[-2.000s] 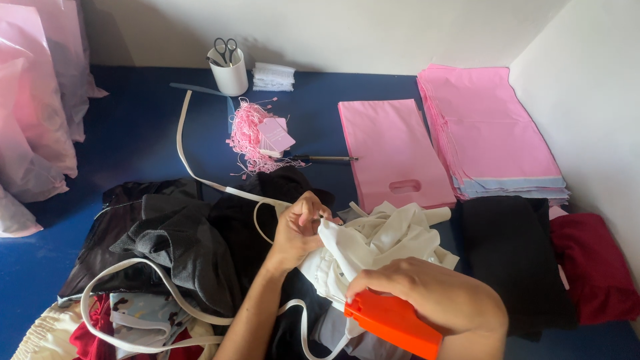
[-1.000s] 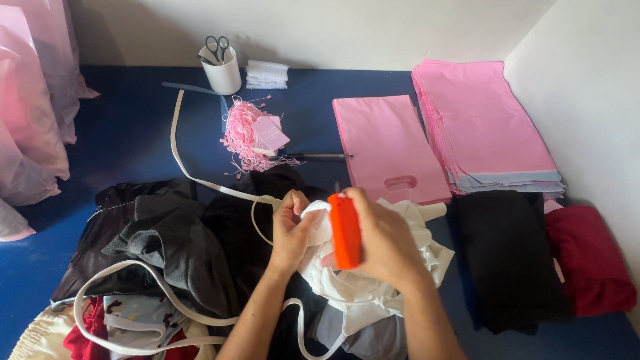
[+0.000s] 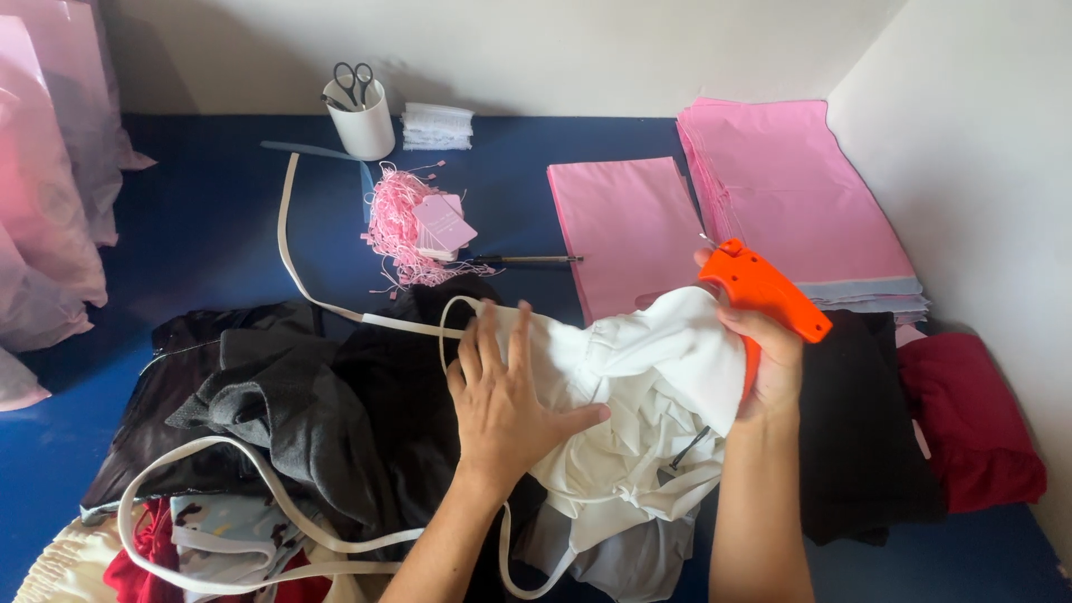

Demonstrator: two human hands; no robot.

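A crumpled white garment (image 3: 624,368) with thin straps lies in front of me. My left hand (image 3: 502,398) rests on its left part with the fingers spread. In my right hand (image 3: 766,360) is an orange tagging gun (image 3: 766,289), its needle pointing up and left, and the garment's right edge is raised against that hand. A small dark tag on a black loop (image 3: 687,450) shows on the fabric. Beyond the garment lie a pile of pink tag strings (image 3: 398,219) and a stack of pink hang tags (image 3: 445,222).
Dark clothes (image 3: 276,402) cover the left. Pink plastic bags (image 3: 796,193) are stacked at back right, near folded black (image 3: 854,435) and dark red clothes (image 3: 971,419). A white cup with scissors (image 3: 364,121), white labels (image 3: 437,127) and a pen (image 3: 528,260) lie behind.
My left hand has opened from its pinch and lies spread on the garment. My right hand has moved right with the orange tagging gun, and the garment's right part is raised.
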